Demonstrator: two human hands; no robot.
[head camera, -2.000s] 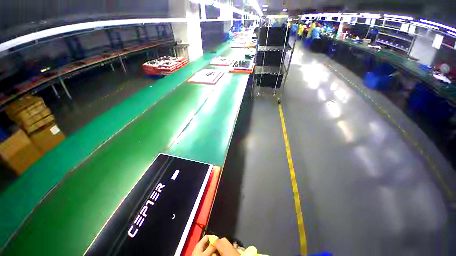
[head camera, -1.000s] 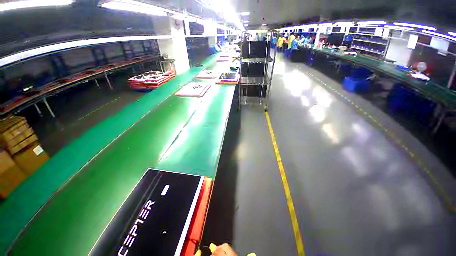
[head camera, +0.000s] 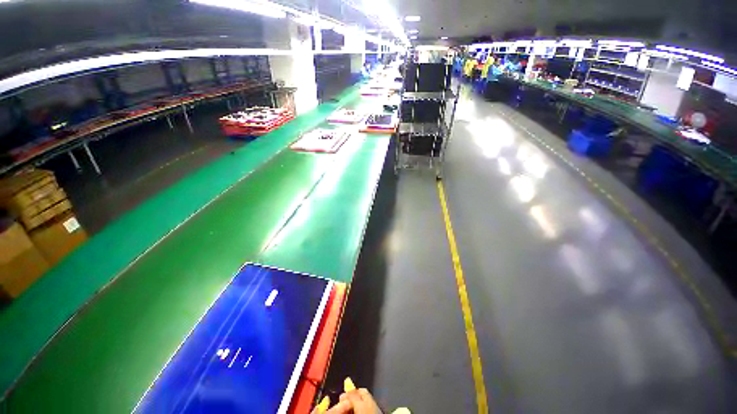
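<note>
The all-in-one unit (head camera: 234, 348) lies screen up at the near end of the green bench, cut off by the bottom edge. Its screen is lit blue with small white marks and a white label near the far end. A red-orange pad (head camera: 322, 348) shows under its right side. At the bottom edge, beside the pad, part of a hand (head camera: 355, 401) shows with yellow at the fingertips. It is small and cut off; I cannot tell which hand it is or what it holds. No second hand can be made out clearly.
The green bench (head camera: 323, 210) runs forward, with more units on pads (head camera: 322, 141) farther along. A wire rack (head camera: 423, 113) stands at its right edge. Cardboard boxes (head camera: 40, 210) stand at the left. A grey floor with a yellow line (head camera: 459, 275) and blue bins (head camera: 590, 141) lie to the right.
The screen has changed from black with a white CEPTER logo to blue with small white marks. The view has shifted a little. The hand stays by the pad at the bottom edge.
</note>
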